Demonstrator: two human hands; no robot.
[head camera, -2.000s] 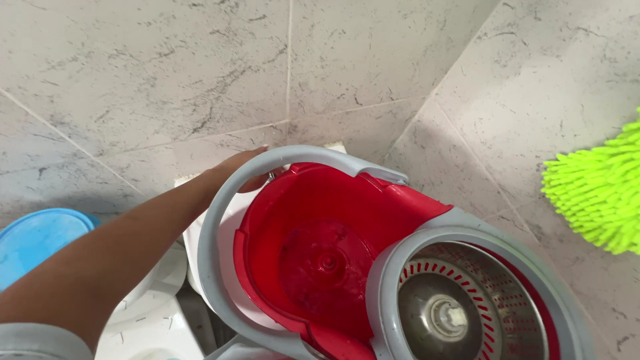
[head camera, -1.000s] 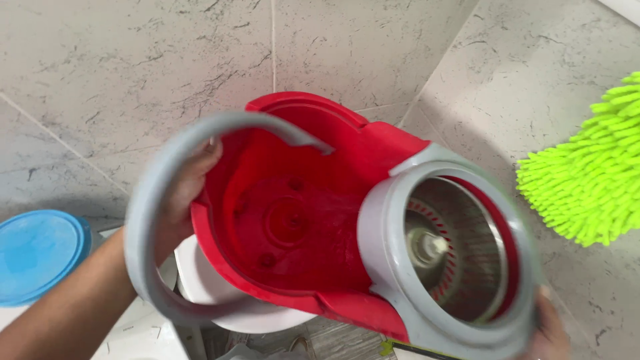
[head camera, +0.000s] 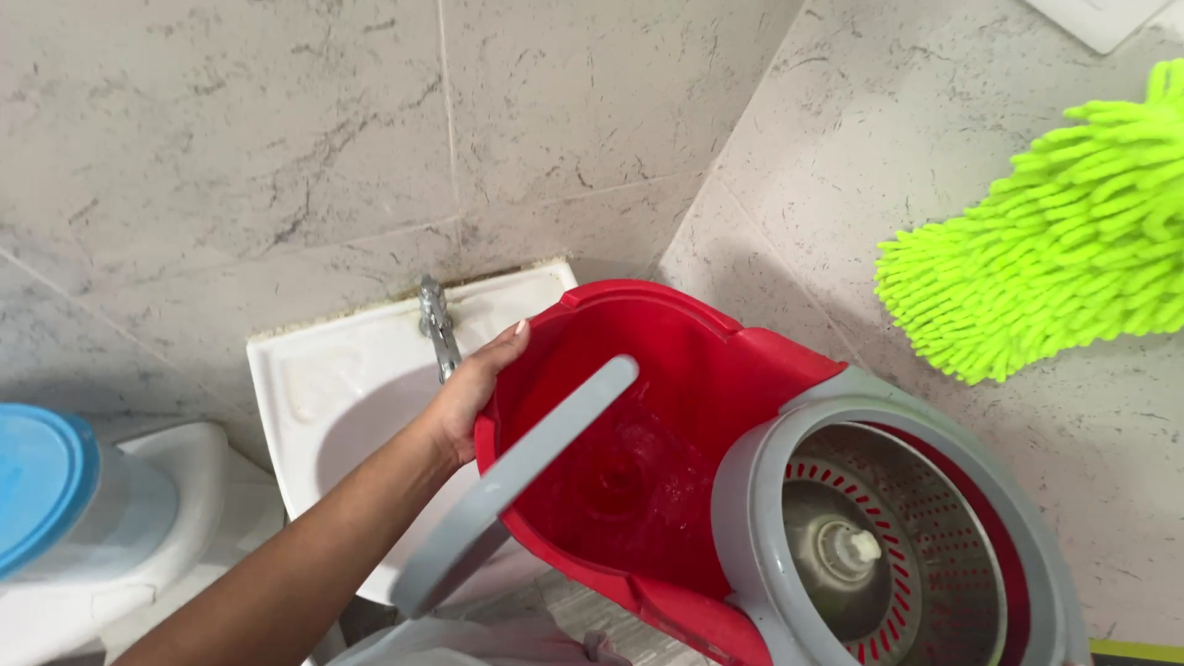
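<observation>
A red plastic mop bucket (head camera: 638, 462) with some water in it fills the lower middle. My left hand (head camera: 476, 393) grips its left rim, thumb on top. The bucket's grey handle (head camera: 518, 481) slants across its opening. On the right part sits a grey-rimmed metal spin basket (head camera: 934, 555) with a white centre post. Only a fingertip-sized bit of my right hand (head camera: 1078, 662) shows at the bottom edge, beside the grey rim; its grip is hidden.
A white washbasin (head camera: 333, 370) with a chrome tap (head camera: 435, 319) stands behind my left hand. At far left a blue-lidded tub (head camera: 42, 481) rests on a white toilet tank. A lime-green chenille mitt or duster (head camera: 1045, 231) hangs at right against the tiled wall.
The bucket has moved right, uncovering the basin and tap. Its handle, around the left side one second ago, has swung over the opening. The right hand has mostly left the view.
</observation>
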